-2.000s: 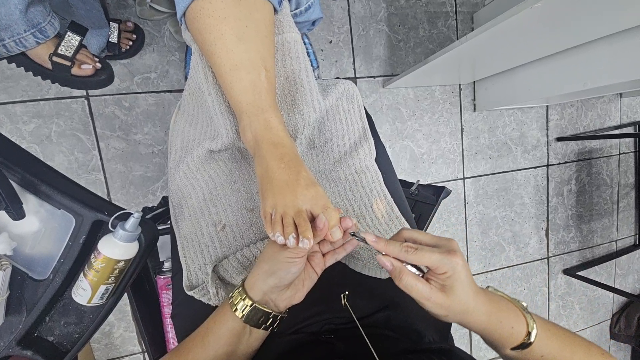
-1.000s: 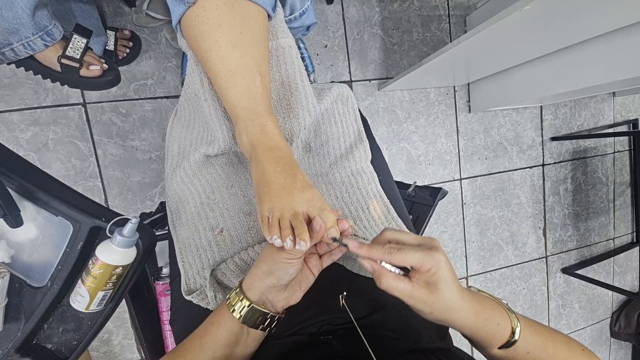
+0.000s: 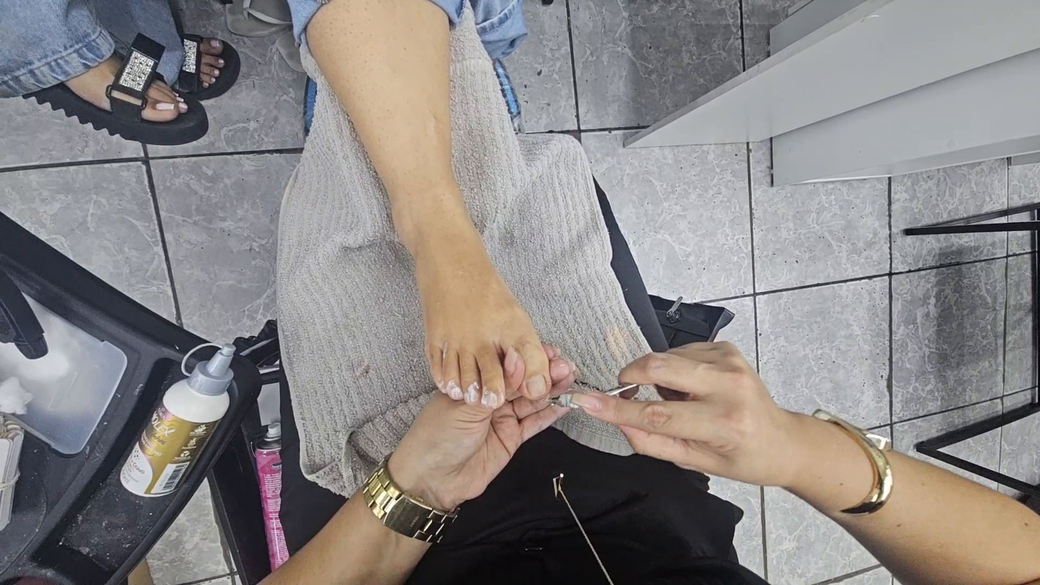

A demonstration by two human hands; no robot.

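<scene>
A client's bare foot [image 3: 471, 301] rests on a grey ribbed towel [image 3: 366, 325] draped over my lap. My left hand [image 3: 471, 443], with a gold watch at the wrist, cups the toes from below, its fingers around the big toe. White residue shows on the smaller toes. My right hand [image 3: 707, 414], a gold bracelet on its wrist, grips a slim metal nail tool [image 3: 621, 390] between thumb and fingers. The tool's end lies by my left fingertips, just beside the big toe; its exact type cannot be told.
At left a black tray [image 3: 106, 520] holds a white bottle with a gold label [image 3: 179, 431] and a clear plastic container [image 3: 73, 390]. A pink can [image 3: 272, 496] stands below. Another person's sandalled feet [image 3: 146, 93] are at upper left. White panels [image 3: 829, 89] and a black metal frame [image 3: 967, 451] are at right.
My right hand has turned, and the metal tool now lies more sideways beside the big toe. My left hand keeps its hold on the toes.
</scene>
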